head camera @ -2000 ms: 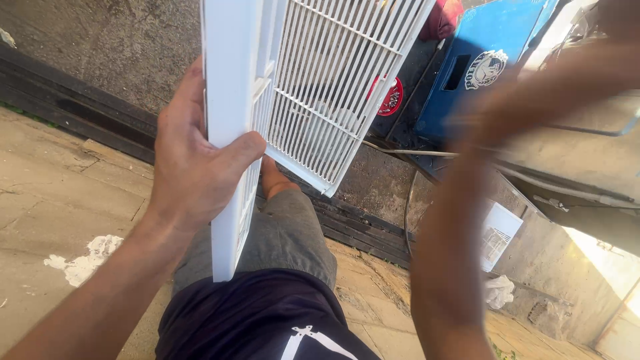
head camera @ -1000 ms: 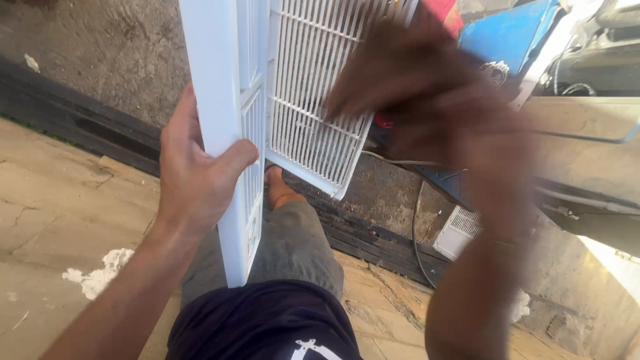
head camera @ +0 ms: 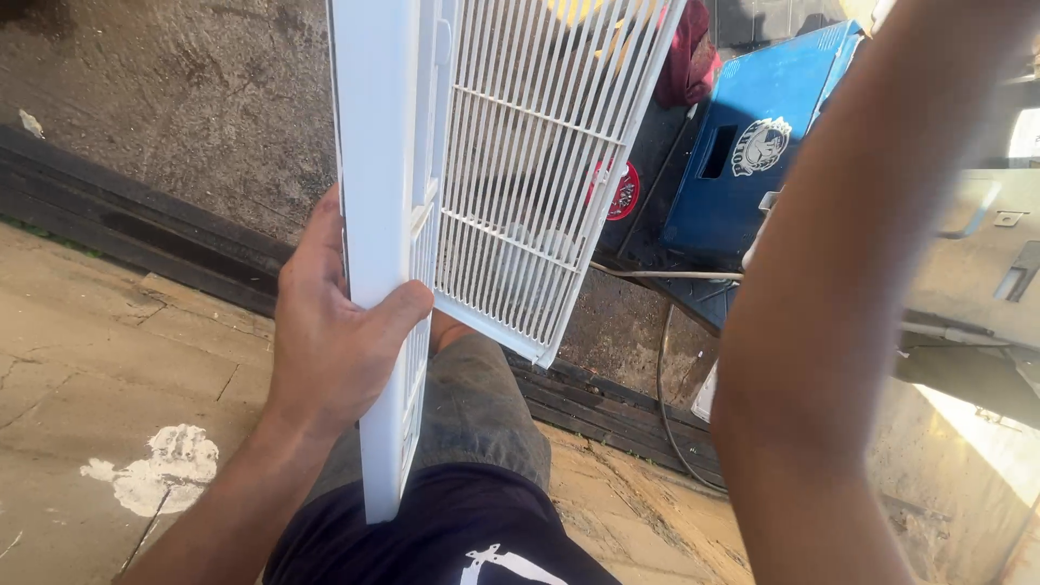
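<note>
My left hand (head camera: 341, 333) grips the long edge of a white plastic frame (head camera: 378, 203), thumb on the near side and fingers behind. The frame stands on edge, its lower end against my dark shirt. A white slatted grille panel (head camera: 528, 162) extends at an angle from the frame's right side, swung out like an opened flap; whether it is hinged is unclear. My right forearm crosses the right of the view, raised and blurred. The right hand itself lies outside the picture, beyond the top right.
A blue box (head camera: 756, 138) bearing a sticker stands at right, beside a red cloth (head camera: 689, 61). A red round dish (head camera: 624, 191) holds small metal parts. A pale cable (head camera: 666, 275) and a dark hose (head camera: 665, 406) run nearby. A metal panel (head camera: 975, 268) lies at far right.
My right hand, seen blurred in front of the grille a second ago, has moved up and out of view. My left hand keeps its hold on the white frame.
</note>
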